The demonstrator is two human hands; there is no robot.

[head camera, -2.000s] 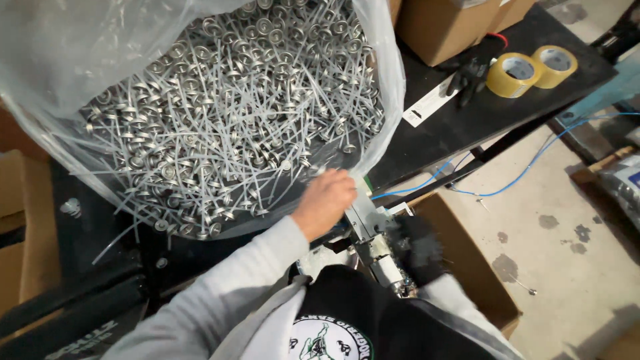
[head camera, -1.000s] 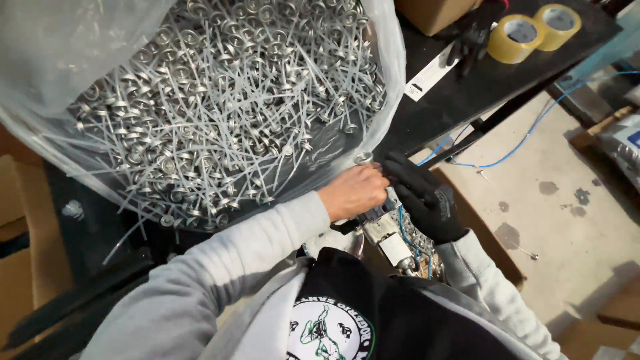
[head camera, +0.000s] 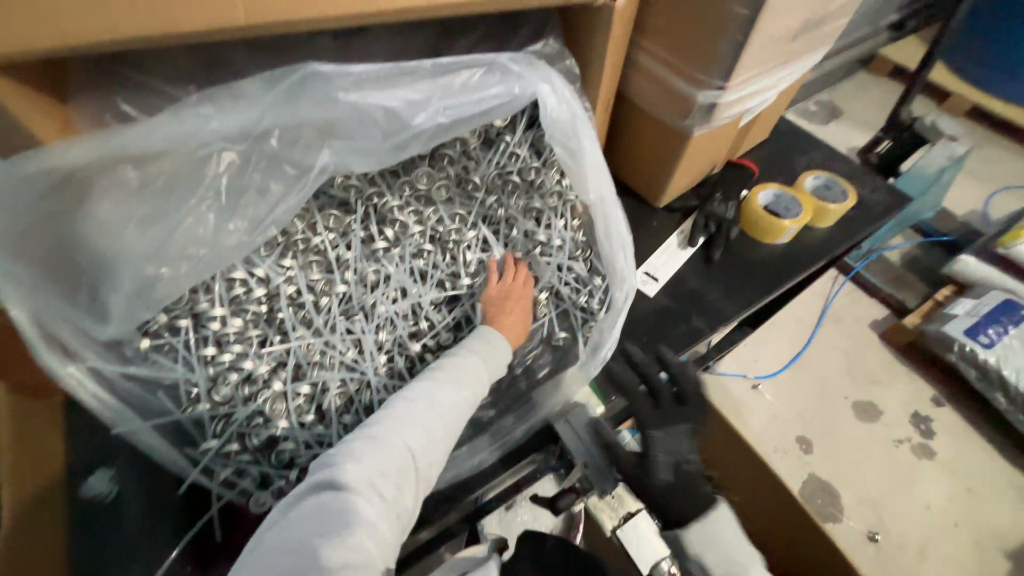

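Observation:
My bare left hand (head camera: 509, 300) reaches into a clear plastic bag (head camera: 616, 240) and rests on a heap of candle wicks with round metal bases (head camera: 320, 312). Its fingertips touch the wicks near the bag's right side; whether they pinch one cannot be told. My right hand (head camera: 660, 432), in a black glove, is raised with spread fingers and holds nothing visible. It is blurred and hovers just right of a metal bench-mounted device (head camera: 588, 448), which it partly covers.
Two rolls of yellow tape (head camera: 772, 213), a black glove (head camera: 716, 212) and a white strip (head camera: 672, 260) lie on the black table (head camera: 720, 300). Cardboard boxes (head camera: 680, 120) stand behind. An open carton (head camera: 760, 480) is below right; a blue cable (head camera: 816, 336) crosses the floor.
My left hand has moved from the metal device up into the bag of wicks. My right hand has come off the device, its fingers now spread. The view has tilted up.

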